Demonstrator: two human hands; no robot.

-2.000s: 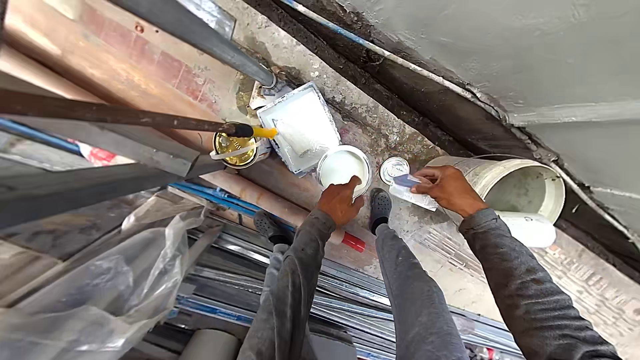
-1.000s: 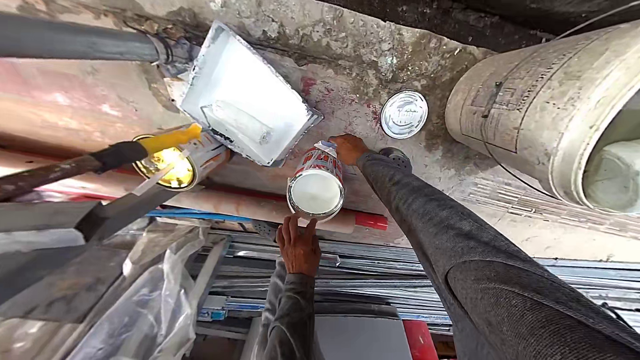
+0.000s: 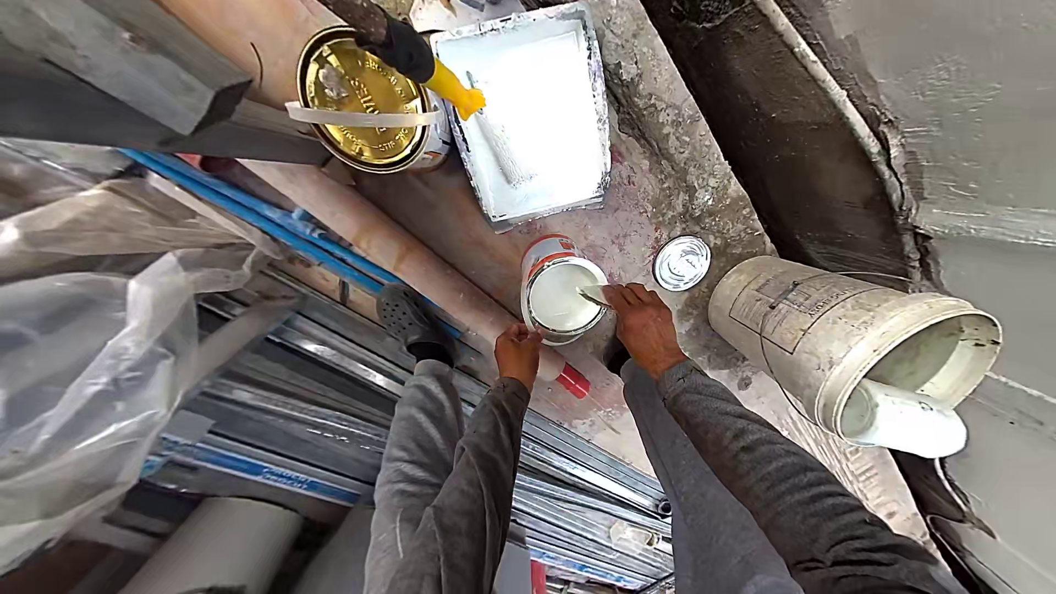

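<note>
An open metal paint can [image 3: 564, 299] with white paint stands on the stained floor between my feet. My left hand [image 3: 518, 353] pinches its near left rim. In my right hand [image 3: 648, 326] is a pale flat blade-like tool [image 3: 594, 294], whose end lies over the can's mouth at the right rim; whether it touches the paint I cannot tell. A round metal lid [image 3: 682, 263] lies on the floor to the right of the can. Beyond the can is a paint tray [image 3: 601, 124] with white paint and a roller [image 3: 502, 147] in it.
A larger can with a gold lid [image 3: 363, 103] stands left of the tray, under the roller's yellow-ended pole [image 3: 445, 82]. A dirty bucket [image 3: 800, 322] with a white container [image 3: 907, 419] in its mouth is at right. Metal profiles [image 3: 330, 355], a pipe [image 3: 396, 239] and plastic sheeting [image 3: 99, 355] are at left.
My right hand has moved from the can's far side to its right rim, with the flat tool over the opening. My left hand has stayed at the can. The view has turned and shifted.
</note>
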